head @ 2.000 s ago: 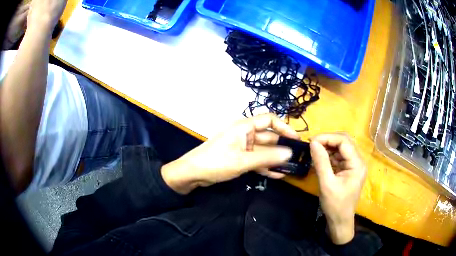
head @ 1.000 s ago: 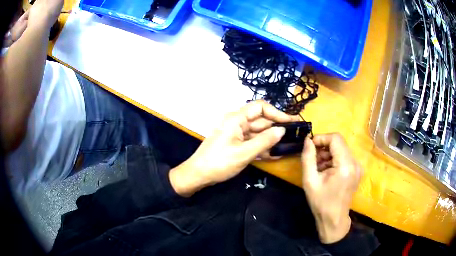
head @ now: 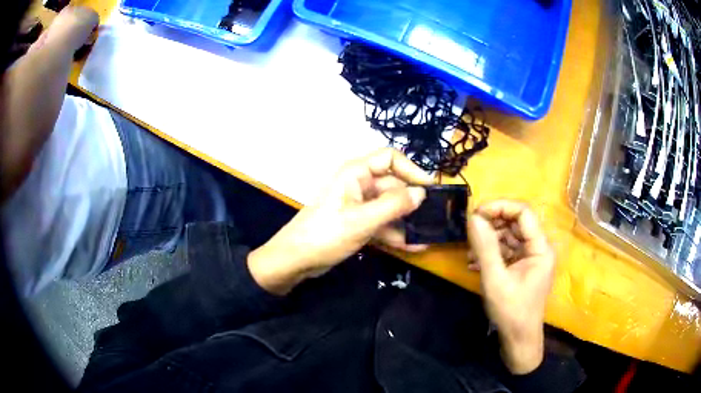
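A black squarish housing [head: 436, 216] is held over the table's front edge. My left hand [head: 350, 215] grips it from its left side, thumb on the near face and fingers behind. My right hand [head: 511, 261] is at the housing's right edge, thumb and forefinger close together beside it. A thin black strand, perhaps part of a sealing ring [head: 466, 183], shows at the housing's upper right corner. Whether my right fingertips pinch it is too blurred to tell. A tangled pile of black gaskets [head: 419, 115] lies just beyond the housing.
The right-hand blue bin [head: 530, 84] stands behind the pile, the left-hand blue bin [head: 254, 38] at the upper left. A clear plastic bin [head: 588, 196] of cable assemblies is at right. A white sheet [head: 207, 100] covers part of the yellow-orange table [head: 607, 284]. A person's arm [head: 38, 100] is at left.
The housing has moved slightly left and now shows its flat face more fully. My right hand has shifted along its right edge, and its fingertips are a little apart from the housing.
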